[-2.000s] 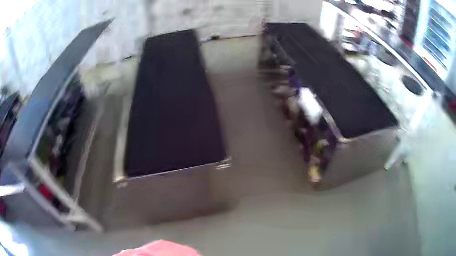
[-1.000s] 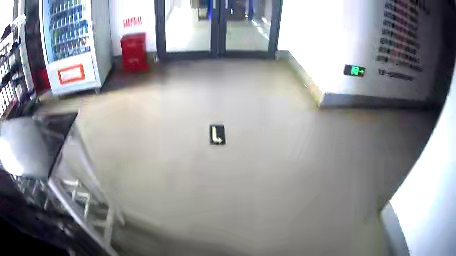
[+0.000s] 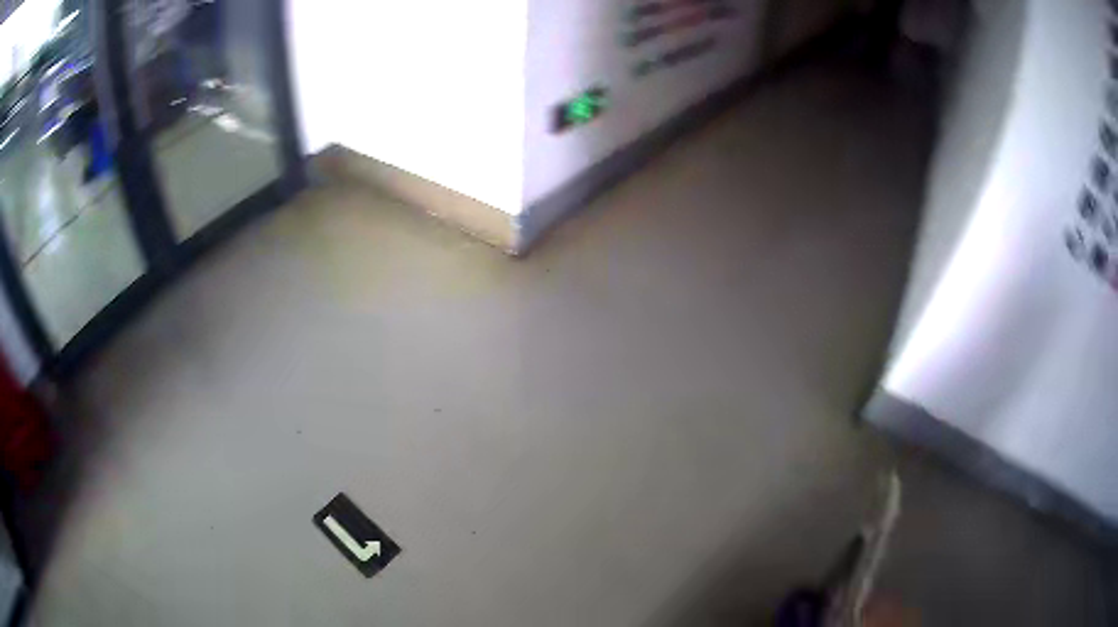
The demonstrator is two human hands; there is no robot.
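Observation:
A blurred dark and purple thing with a pale, thin strip rising beside it shows at the bottom edge, right of centre. A small orange-pink patch beside it may be part of my right hand; it is too blurred and cut off to tell. My left hand is out of the picture. Nearest in front of me on the grey floor lies a black floor sign with a pale bent arrow.
Double glass doors with dark frames stand closed at the upper left. A red thing is at the left edge. A white wall corner bears a green exit sign. Another white wall stands right. A dim passage runs between them.
The view has swung right from the benches past the vending machine to the wall corner and passage. The glass doors and floor sign have shifted left. The blurred thing at the bottom has appeared.

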